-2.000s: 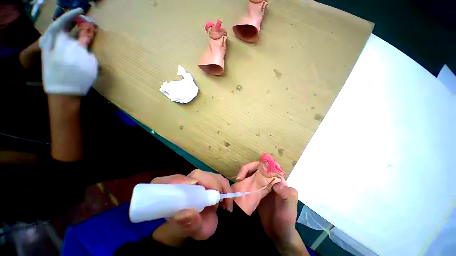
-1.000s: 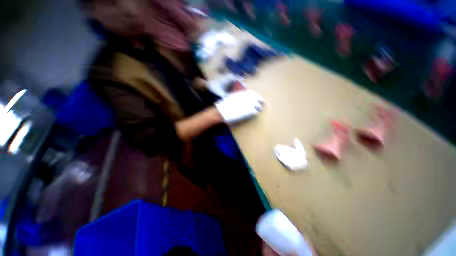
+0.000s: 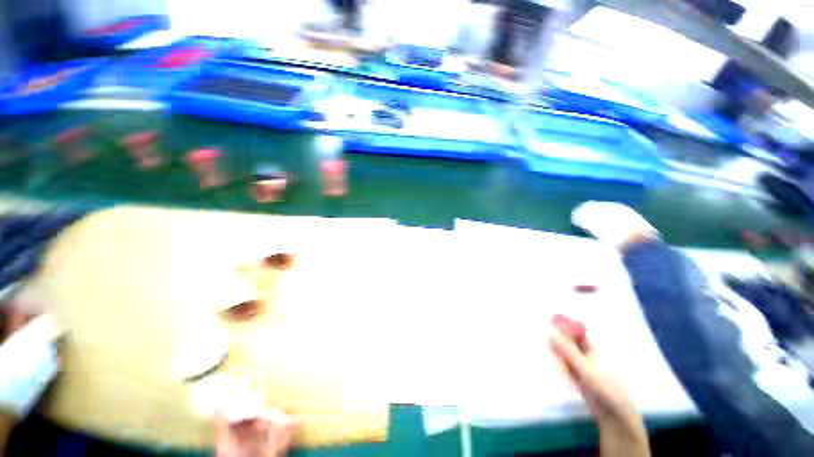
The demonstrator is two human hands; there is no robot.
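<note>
The picture is blurred and overexposed. My left hand (image 3: 254, 435) is at the bottom edge, partly cut off, around a washed-out white shape that looks like the glue bottle (image 3: 223, 395). My right hand (image 3: 591, 379) reaches over the white paper sheet (image 3: 464, 312) with its fingers on a red-pink piece (image 3: 568, 330); whether a flesh tube is attached cannot be told. Two figure parts lie on the cardboard (image 3: 116, 294), mostly their dark open ends showing, one nearer (image 3: 243, 310), one farther (image 3: 278, 261). The crumpled tissue (image 3: 201, 359) lies near them.
A small dark red spot (image 3: 585, 288) shows on the paper. A neighbour's gloved hand (image 3: 611, 220) and blue sleeve reach in from the right; another gloved hand (image 3: 27, 361) is at the left edge. Figure parts stand on the green belt (image 3: 428, 189), with blue trays (image 3: 236, 94) beyond.
The view has swung up and right, showing belt and trays. My right hand, out of view a second ago, is over the paper at the right. The bottle is no longer at the figure part.
</note>
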